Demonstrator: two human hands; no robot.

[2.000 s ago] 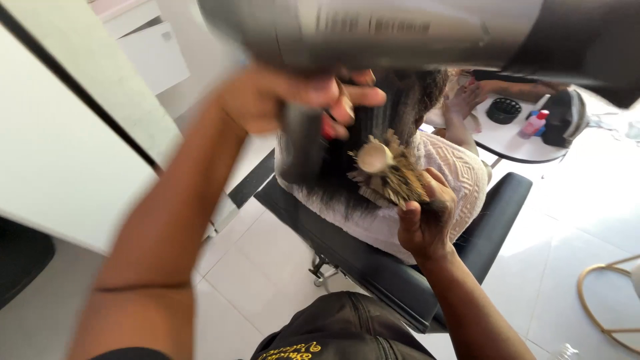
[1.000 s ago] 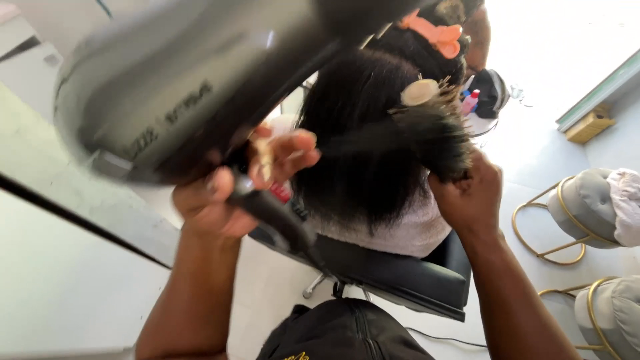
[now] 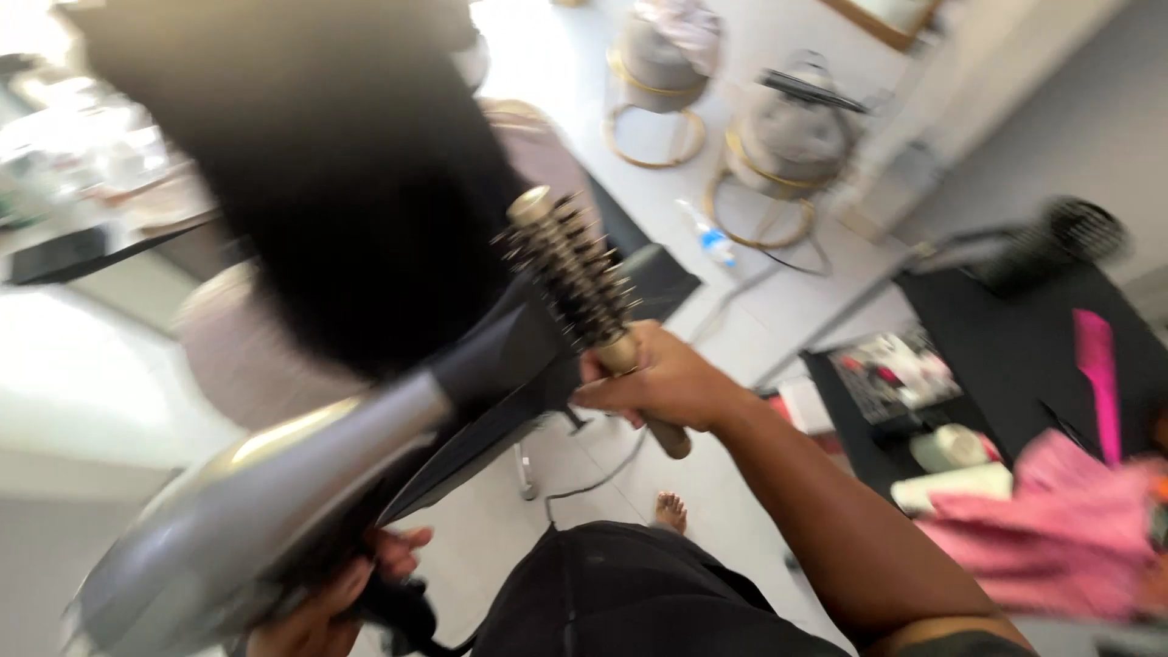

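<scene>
My right hand (image 3: 662, 379) grips the handle of a round hairbrush (image 3: 579, 269), its bristled barrel slanting up and left, with no hair wound on it. A silver-grey hair dryer (image 3: 283, 484) with a dark nozzle is held in my left hand (image 3: 338, 593) at the lower left. The nozzle lies just below and left of the brush and overlaps the hair tips in view; whether they touch I cannot tell. Long straight dark hair (image 3: 365, 201) of a seated person hangs at the upper left, blurred. A light cape or towel (image 3: 237, 351) shows around it.
At the right, a black trolley top (image 3: 995, 347) holds a pink comb (image 3: 1100, 383), a pink towel (image 3: 1049, 529), white containers and a dryer-like black tool. Grey stools (image 3: 789, 137) with gold rings stand behind, near a bottle (image 3: 714, 239) on the floor. A cord runs across the tiles.
The view has swung far to the right, bringing the trolley in. The brush, among the hair one second ago, is now clear of it, and the dryer now points up and right.
</scene>
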